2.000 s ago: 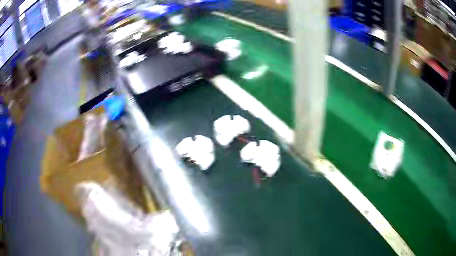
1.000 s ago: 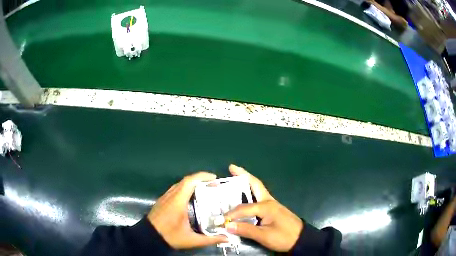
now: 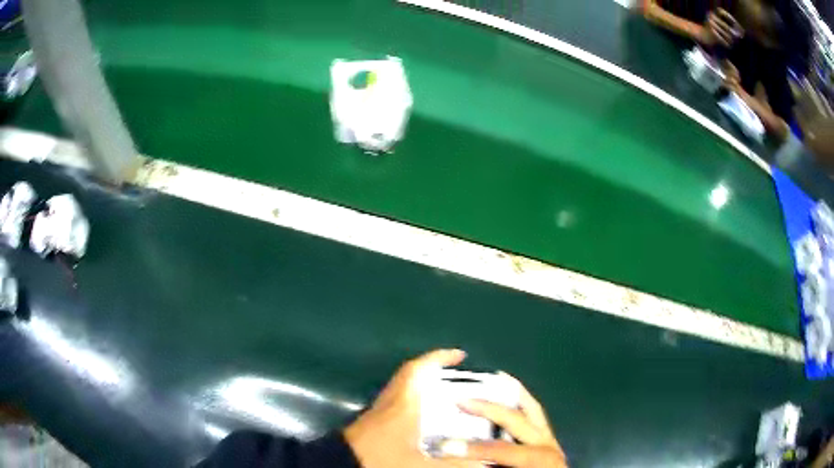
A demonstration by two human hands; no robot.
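Observation:
A white plug-in housing [image 3: 441,411] is held low in the picture, a little right of the middle, over the dark green bench. My left hand [image 3: 389,425] grips its left side, with the thumb or a finger along the top edge. My right hand [image 3: 535,430] wraps its right side, with fingers laid across the open face. The lower parts of the housing and of my right hand are cut off by the bottom edge. The inside is blurred and mostly hidden by my fingers.
A white unit [image 3: 373,108] sits on the green belt behind a whitish rail [image 3: 393,239]. A grey post [image 3: 80,91] stands at left. White inner modules [image 3: 60,227] lie far left. Another unit [image 3: 777,430] is at lower right. A blue mat [image 3: 794,208] and people's hands [image 3: 700,32] are at right.
Compared with one second ago, the view has shifted and tilted. The held housing and both hands sit lower and further right. The belt unit appears further right, and more modules show at left.

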